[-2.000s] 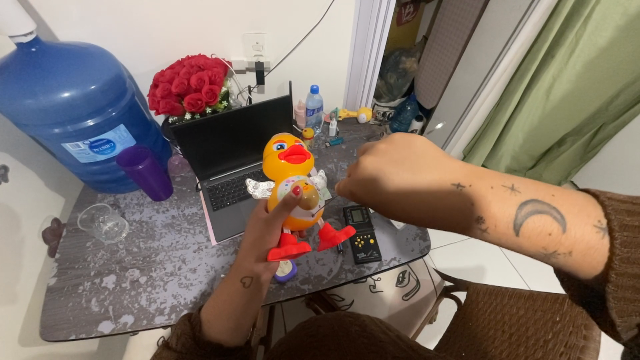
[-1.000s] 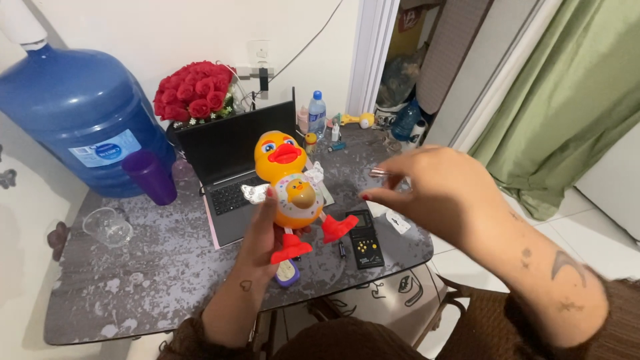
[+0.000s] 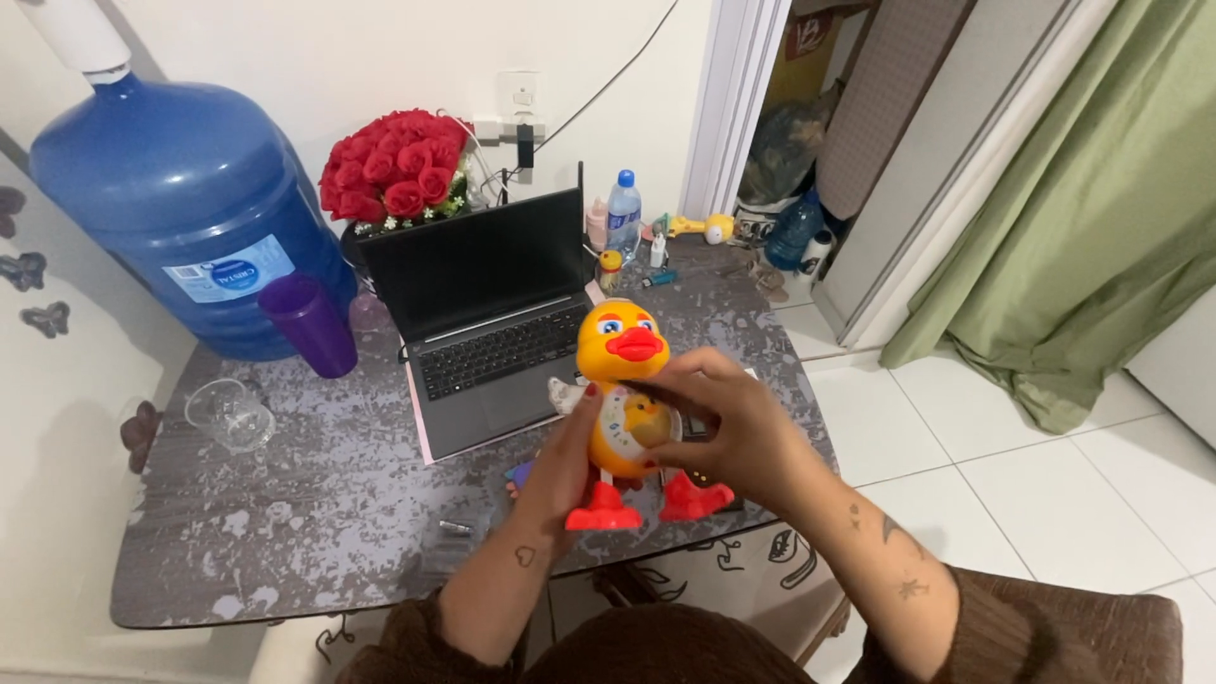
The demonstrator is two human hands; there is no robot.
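A yellow plastic toy duck (image 3: 613, 446) with a red beak, red feet and silvery wings is held upright over the table's front part. My left hand (image 3: 560, 461) grips its body from the left, thumb on the front. The thumb and fingers of my right hand (image 3: 727, 418) are bent around the right side of its round belly, touching it or very close; whether they hold anything small cannot be seen. Behind the duck, a black handheld game (image 3: 701, 426) lies mostly hidden. A small metallic cylinder (image 3: 456, 525) rests on the table left of my left forearm.
An open laptop (image 3: 484, 404) stands behind the duck on the grey table (image 3: 323, 532). To the left are a purple cup (image 3: 309, 328), a clear glass (image 3: 231, 415) and a large blue water jug (image 3: 190, 199). Red roses (image 3: 397, 171) and a water bottle (image 3: 623, 217) stand at the back.
My right hand, apart from the duck on the right one second ago with a small metallic item at its fingertips, has come left to the duck's belly. My left hand still holds the duck.
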